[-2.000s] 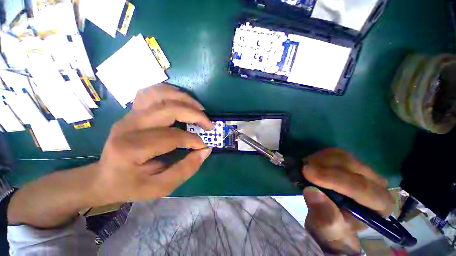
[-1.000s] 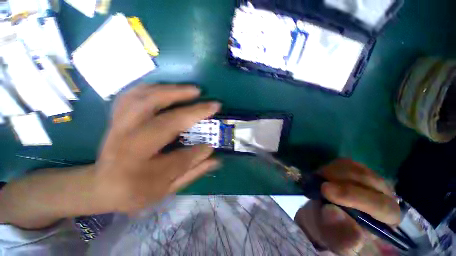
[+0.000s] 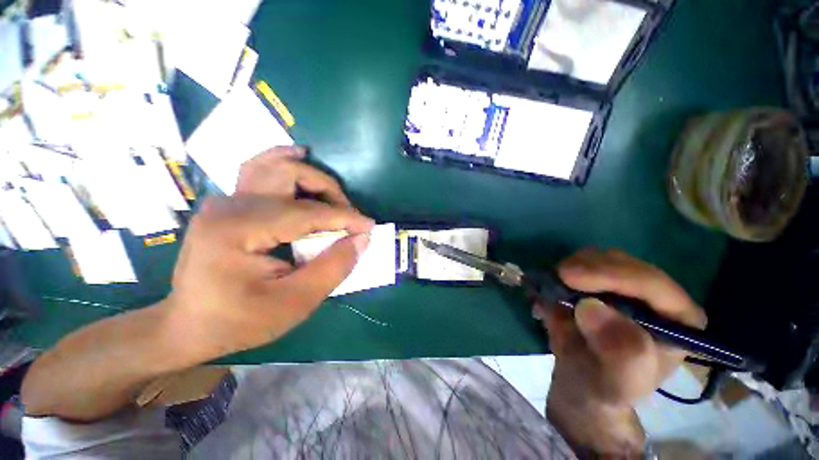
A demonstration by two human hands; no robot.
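A black phone housing (image 3: 453,256) lies on the green mat in front of me, its silvery half to the right. My left hand (image 3: 260,252) pinches a white LCD module (image 3: 373,264) between thumb and forefinger over the housing's left half, covering it. The module's flex edge lies at the middle of the housing. My right hand (image 3: 620,332) holds the black soldering iron (image 3: 664,331) like a pen. Its thin tip is at the flex edge; whether it touches is too small to tell.
White LCD modules with orange tails (image 3: 90,171) spread at left. Two phone housings (image 3: 548,139) lie at upper right. A tan-greenish round pot (image 3: 738,172) stands at right. A thin silvery wire (image 3: 364,314) lies below the housing.
My left hand now holds a white LCD module over the housing, where the patterned board half showed before. The iron's tip has moved back to the middle of the housing after shifting slightly away.
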